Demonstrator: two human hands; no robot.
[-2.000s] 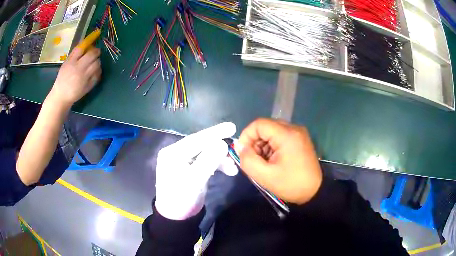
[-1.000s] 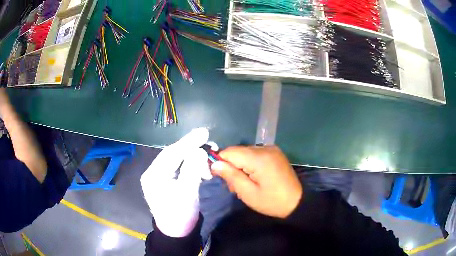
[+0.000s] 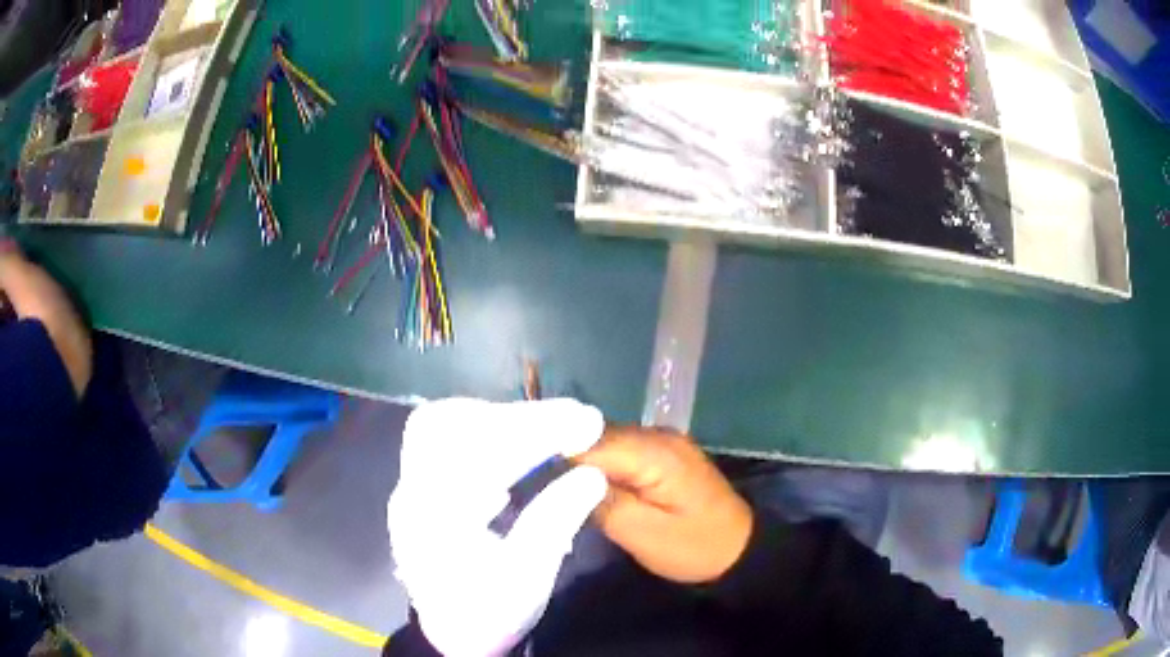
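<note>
My left hand (image 3: 481,513), in a white glove, is at the bench's front edge. A small dark blue or black piece (image 3: 529,493), likely the connector housing, shows between its thumb and fingers. My bare right hand (image 3: 674,501) meets the left fingertips at the housing's upper right end; what its fingertips pinch is hidden. A few thin brownish wire ends (image 3: 533,380) stick out above the glove. The rest of the wires is hidden by the hands.
Multi-colour wire harnesses (image 3: 417,244) lie on the green bench (image 3: 847,347). The compartment tray (image 3: 898,257) holds white, black, red and green wires. Clear tape (image 3: 680,334) lies before it. A neighbour's tray (image 3: 193,141) and arm (image 3: 51,308) are at left. Blue stools (image 3: 263,443) stand below.
The gloved hand has turned and the dark piece now shows in it. The wires seen earlier between my hands are mostly hidden. The neighbour's arm has drawn back to the left edge.
</note>
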